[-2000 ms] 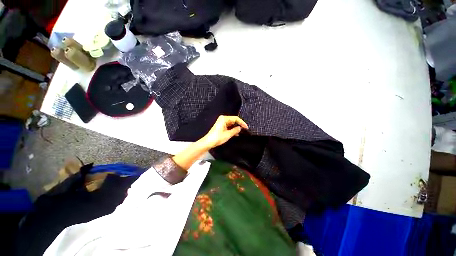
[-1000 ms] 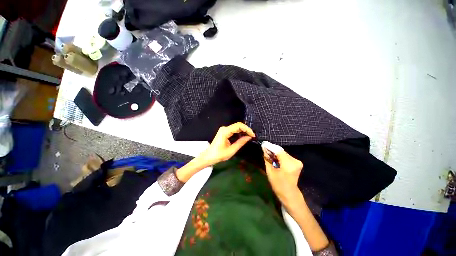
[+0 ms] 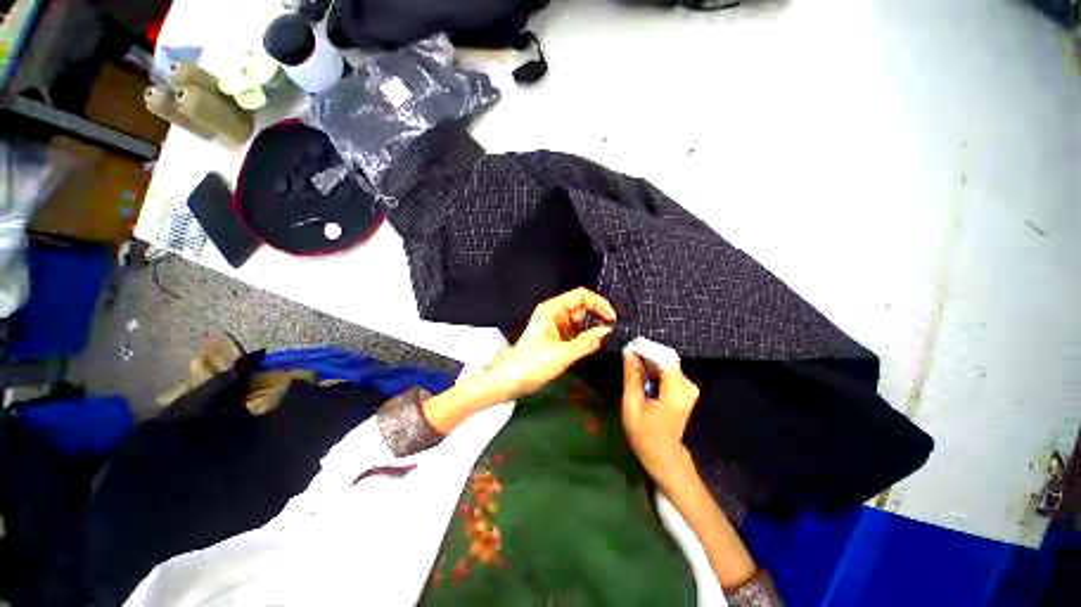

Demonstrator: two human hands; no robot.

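A large dark checked garment (image 3: 723, 285) with a plain black side lies on the table and hangs over its front edge. My left hand (image 3: 555, 342) pinches the garment's edge near a small dark button (image 3: 595, 319) between thumb and fingers. My right hand (image 3: 659, 409) is just to the right, fingers curled close to the same edge. A white wrap (image 3: 652, 352) shows at its fingertips, and a small dark and blue tool, perhaps snips, shows in its palm. The needle and thread cannot be made out.
A round black tray (image 3: 275, 211) with red rim holds dark buttons and one white disc. Around it are a phone (image 3: 224, 221), clear plastic bag (image 3: 409, 101), bottle (image 3: 311, 59) and thread cones (image 3: 213, 115). Black garments (image 3: 433, 20) lie at the far side.
My right hand, out of view two seconds ago, has come in beside my left hand at the garment's edge. Since one second ago its fingers have shifted slightly. The view has shifted a little.
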